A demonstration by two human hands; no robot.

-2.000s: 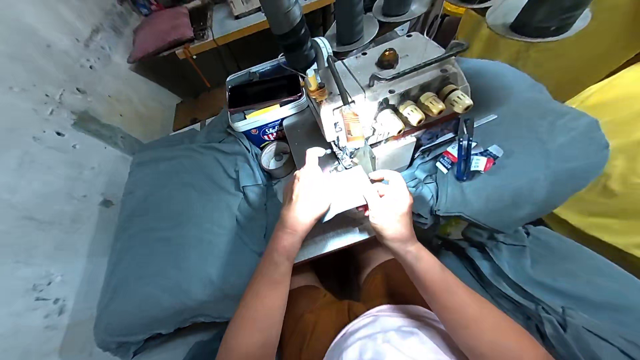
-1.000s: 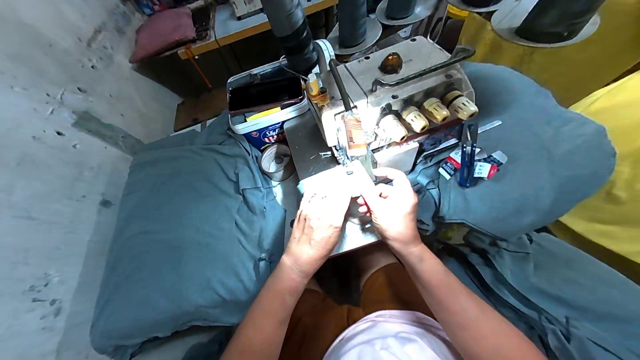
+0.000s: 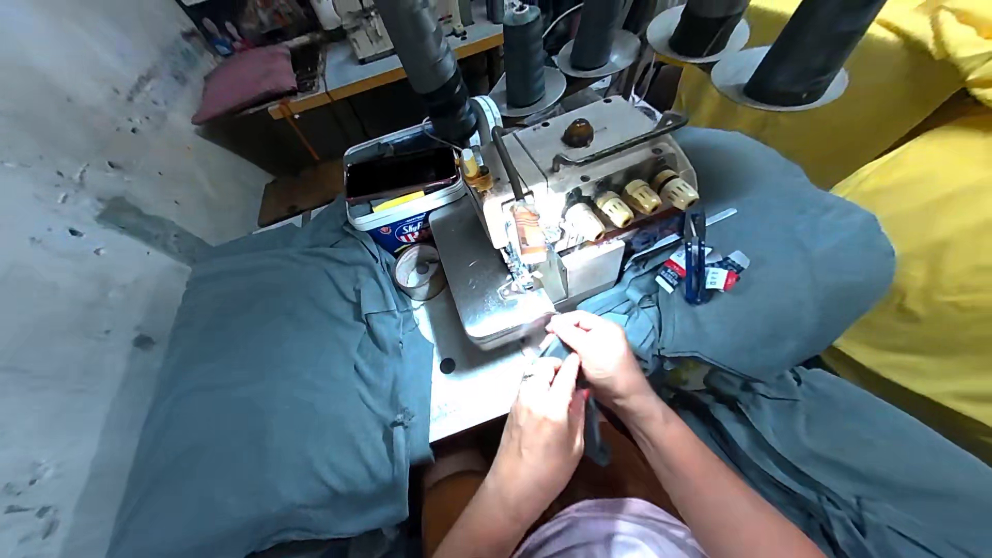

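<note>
An overlock sewing machine (image 3: pixel 597 155) stands in the middle, its metal work plate (image 3: pixel 484 271) bare under the lamp's light. Just below the plate's front corner, my left hand (image 3: pixel 542 418) and my right hand (image 3: pixel 601 353) are close together. Both pinch a narrow piece of grey-green fabric (image 3: pixel 594 434), which hangs down between them. Something small and red shows beside my left hand, too hidden to name. Grey-green cloth (image 3: pixel 635 314) lies bunched to the right of my right hand.
Piles of grey-green fabric (image 3: pixel 287 387) flank the machine. Blue thread snips (image 3: pixel 694 263) lie on the right pile by small boxes. A plastic tub (image 3: pixel 403 201) and a round tin (image 3: pixel 419 271) stand left. Cones of dark thread (image 3: pixel 524 62) stand behind.
Both hands have come away from the needle area, toward my body and below the work plate. The plate, covered by hands and fabric before, is now exposed.
</note>
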